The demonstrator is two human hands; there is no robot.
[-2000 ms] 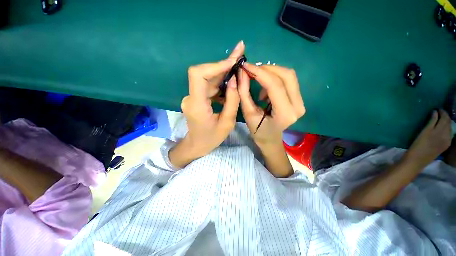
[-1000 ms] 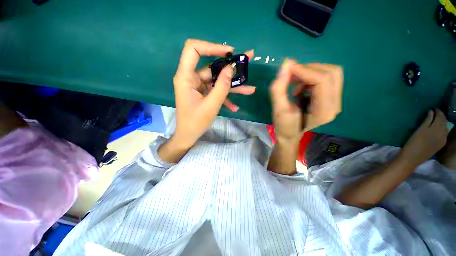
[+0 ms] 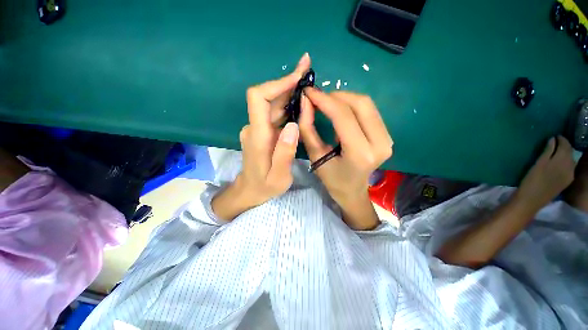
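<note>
My left hand [image 3: 267,145] holds a small black watch-like module [image 3: 298,97] edge-on above the green mat. My right hand [image 3: 351,138] has its thumb and index fingertips against the module's right side. The dark tweezers [image 3: 325,158] stick out below the curled fingers of my right hand; their other end is hidden in it. Whether a tiny part is between the right fingertips cannot be told. Small white pads [image 3: 338,84] lie loose on the mat just right of the module.
Green mat [image 3: 161,71]. A dark smartphone [image 3: 387,24] lies at the top. Black modules lie at the top left [image 3: 50,10] and right [image 3: 523,92], with several by the yellow tape [image 3: 574,8]. A neighbour's hand [image 3: 551,167] is at right; a pink sleeve [image 3: 58,238] at left.
My right hand moved away from the module, then came back to it. The module was turned face up a second ago and is edge-on again. Another white speck now lies further right.
</note>
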